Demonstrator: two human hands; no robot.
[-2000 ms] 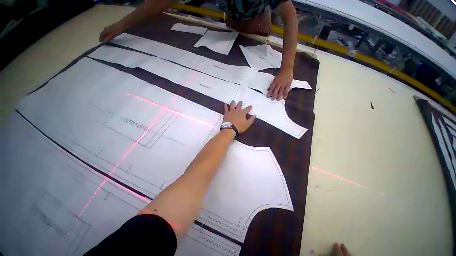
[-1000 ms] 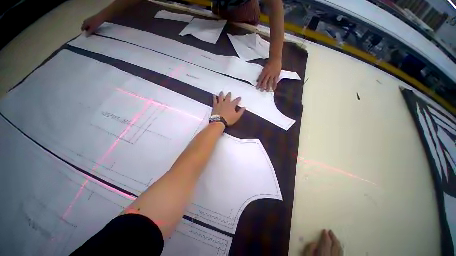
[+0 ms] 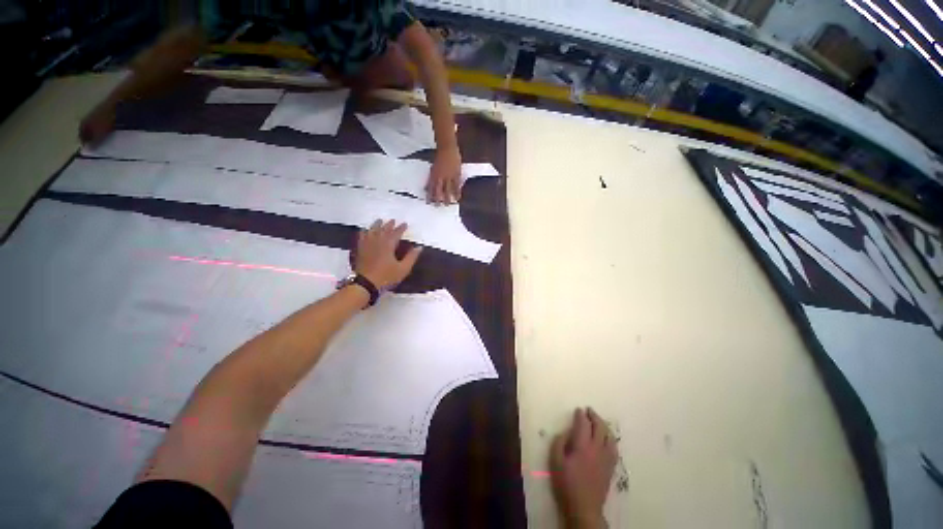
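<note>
Large white paper pattern pieces (image 3: pixel 259 362) lie on dark fabric (image 3: pixel 470 444), with thin red laser lines across them. Narrow pattern pieces (image 3: pixel 259 191) lie on the far side of the fabric. My left hand (image 3: pixel 383 253) rests flat with fingers spread, its fingertips on the edge of a narrow piece and its palm over the dark gap beside the large piece. My right hand (image 3: pixel 585 460) rests on the cream table right of the fabric, fingers together and slightly blurred, with nothing seen in it.
Another person's hand (image 3: pixel 445 178) presses on the narrow pieces; their other hand (image 3: pixel 93 129) is at the far left end. Small pattern pieces (image 3: pixel 308 111) lie near them. A second layout (image 3: pixel 874 362) is at the right on the cream table (image 3: pixel 641 279). A yellow rail (image 3: pixel 620 101) runs behind.
The view has swung right, showing more of the table and the second layout. My right hand is now more fully in view. My left hand stays on the pattern edge.
</note>
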